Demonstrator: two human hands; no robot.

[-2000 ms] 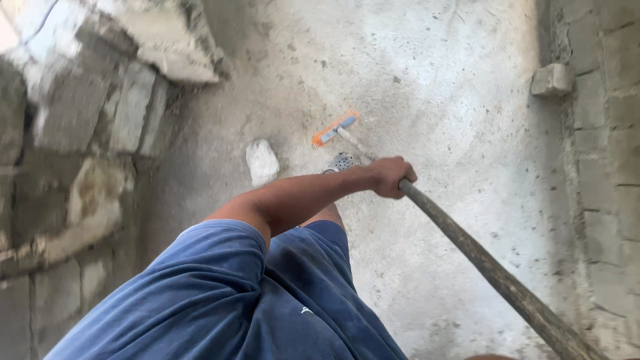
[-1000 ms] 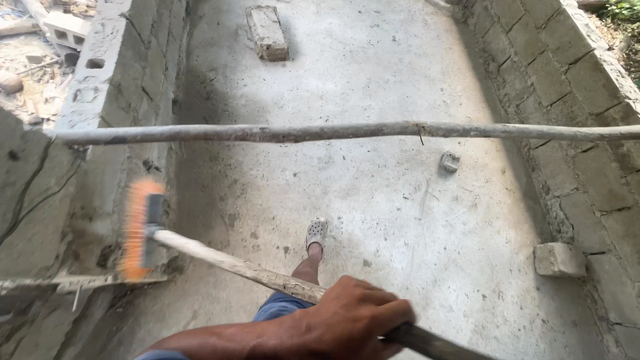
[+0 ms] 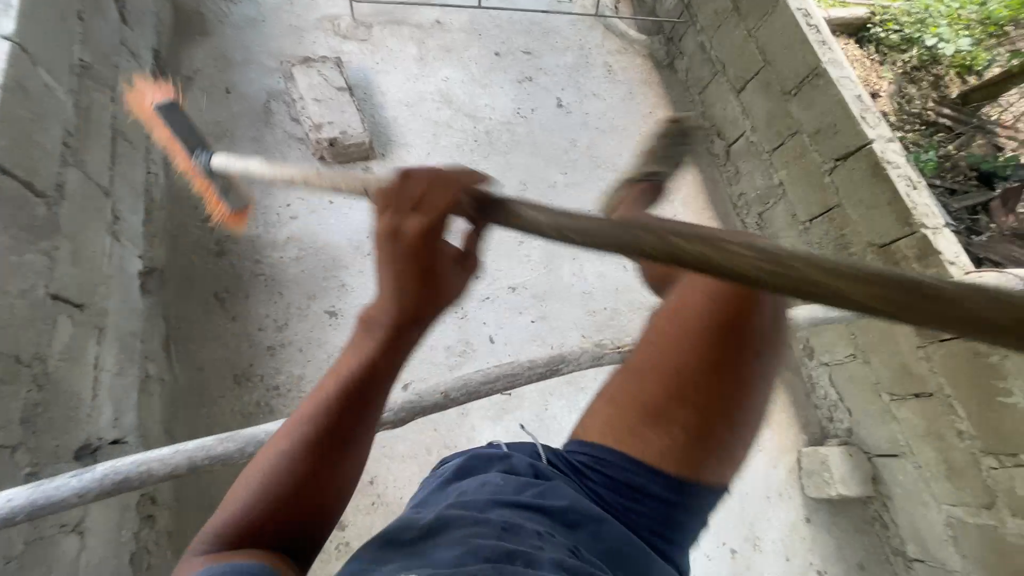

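Note:
My left hand [image 3: 428, 232] is closed around the wooden handle [image 3: 720, 252] of a push broom, near the middle of the view. The pale end of the handle runs left to the broom head [image 3: 188, 152], which has a dark block and orange bristles and is held up by the left wall. The darker, thicker end slants down past the right edge. My right hand is out of view. One leg is raised and bent under the handle, its shod foot [image 3: 660, 152] blurred by motion. It reaches over a horizontal wooden pole [image 3: 192, 452].
Concrete block walls stand left [image 3: 80, 264] and right [image 3: 832, 152]. A mortar-covered block [image 3: 328, 108] lies on the concrete floor [image 3: 512, 104]. A smaller block [image 3: 836, 472] is at the right wall's foot. Thin metal bars [image 3: 520, 8] cross the top. Plants and debris lie beyond the right wall.
The broom has come up from low over the floor two seconds ago, with my left hand still on it. One leg has lifted over the horizontal pole. The view has moved forward.

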